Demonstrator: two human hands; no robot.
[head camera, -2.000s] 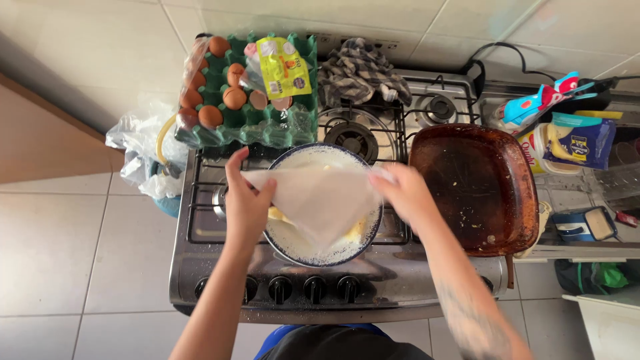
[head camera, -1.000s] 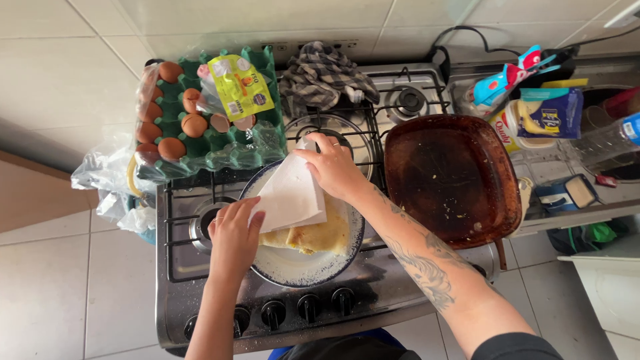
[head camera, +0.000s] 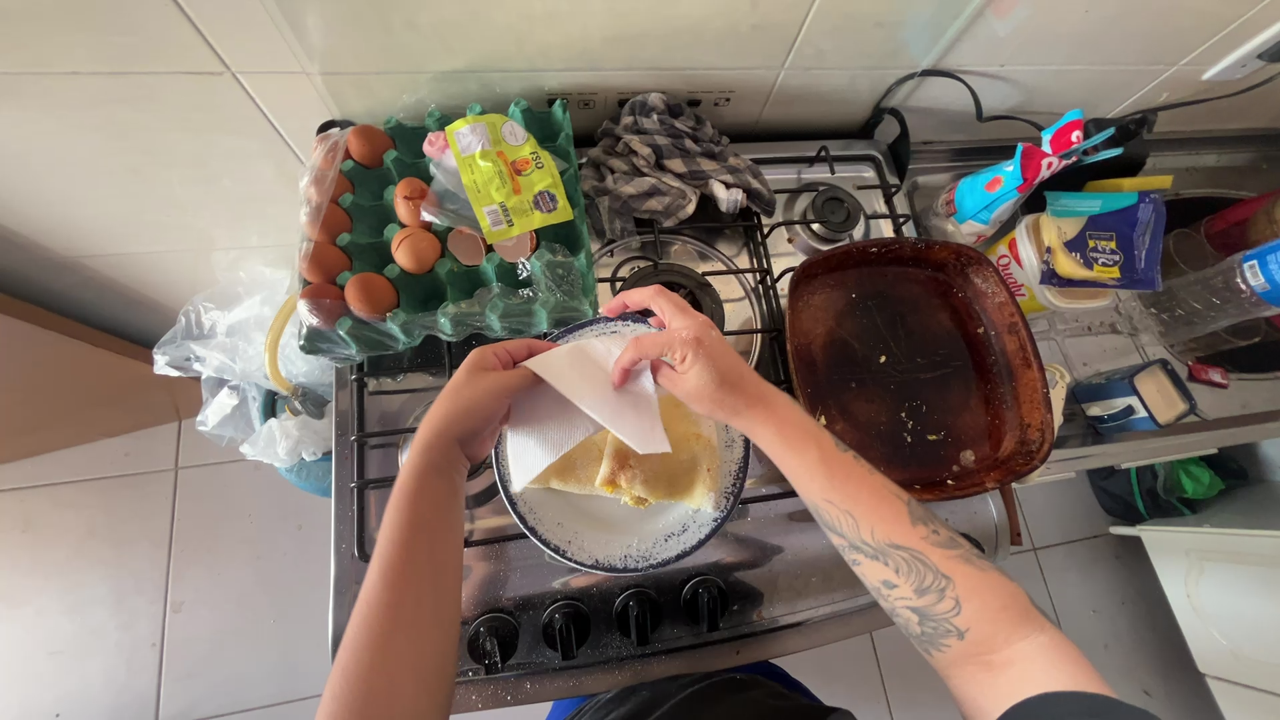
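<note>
A white paper towel (head camera: 560, 425), folded into points, is held over a plate by both hands. My left hand (head camera: 485, 395) grips its upper left edge, with the fingers partly hidden behind it. My right hand (head camera: 680, 350) pinches the upper right part between thumb and fingers. Beneath the paper, folded pancakes (head camera: 675, 465) with some yellow filling lie on the white plate with a speckled dark rim (head camera: 640, 550). The plate rests on the front left of the gas stove (head camera: 790, 555). Part of the pancakes is hidden by the paper.
A green egg tray (head camera: 440, 300) with brown eggs and shells stands behind at left, a yellow packet (head camera: 510, 175) on it. A checkered cloth (head camera: 665, 165) lies at the back. A worn square pan (head camera: 910, 360) sits at right, beside a counter with a margarine tub (head camera: 1025, 265) and bottle (head camera: 1215, 300).
The paper towel, spread across the plate two seconds ago, is now folded over, showing more of the pancakes. Both hands still hold it.
</note>
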